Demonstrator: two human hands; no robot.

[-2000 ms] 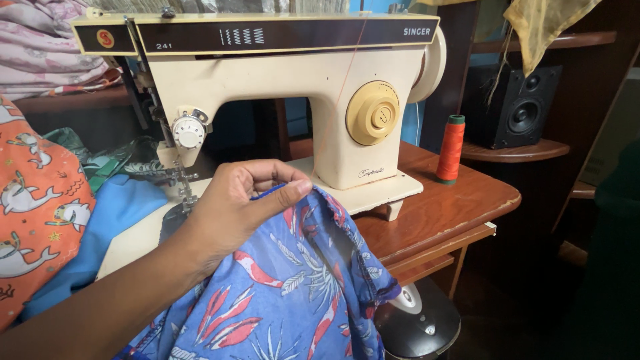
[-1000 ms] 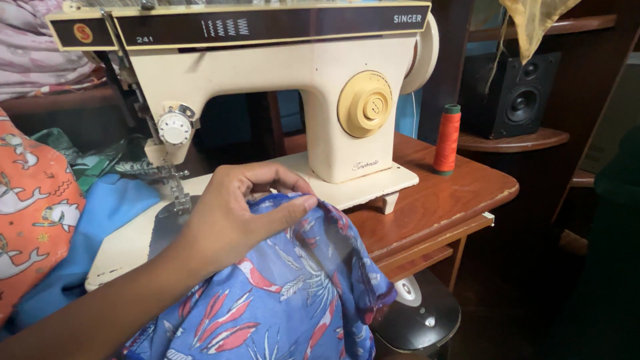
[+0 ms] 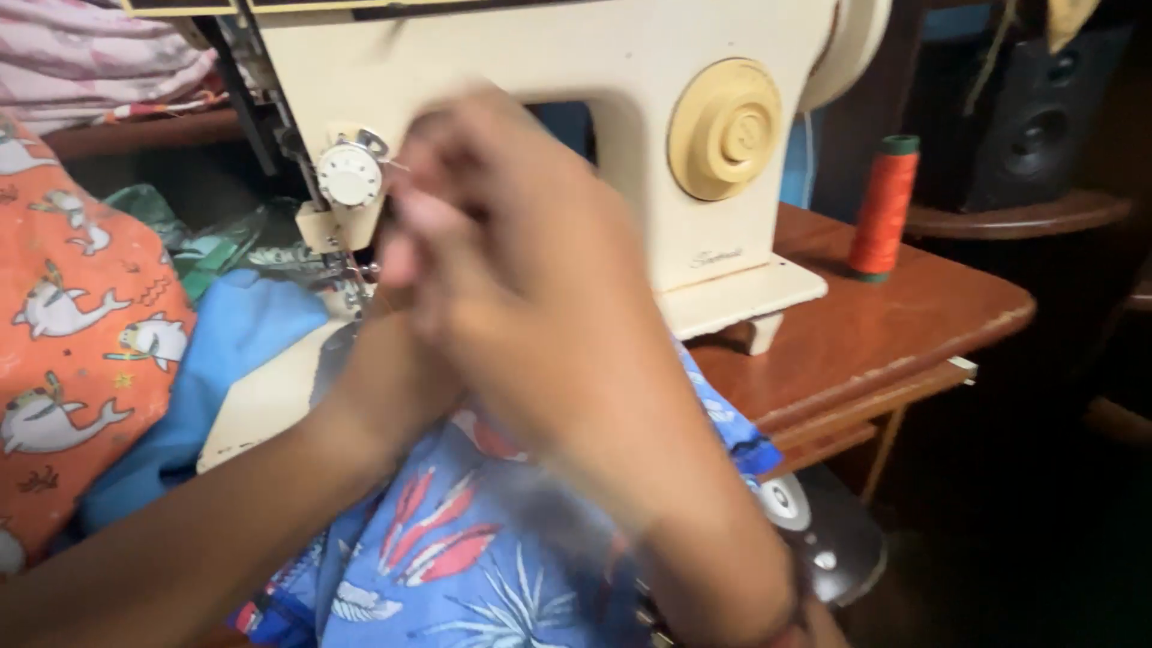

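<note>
A cream Singer sewing machine stands on a wooden table. My right hand is raised, blurred, beside the machine's white tension dial; its fingers are curled, and whether they pinch anything is not clear. Behind and below it, my left hand is mostly hidden by the right one, near the needle and presser foot. Blue fabric printed with red and white leaves hangs under both hands. Whether the left hand grips it cannot be seen.
Orange dolphin-print fabric and plain blue cloth lie at the left. A spool of orange-red thread stands upright on the wooden table. A black speaker sits on a shelf behind; a dark rounded device is below the table edge.
My right hand has come into view, up by the tension dial. My left hand, earlier pinching the blue fabric's edge, is now largely behind it. The view has moved closer to the machine.
</note>
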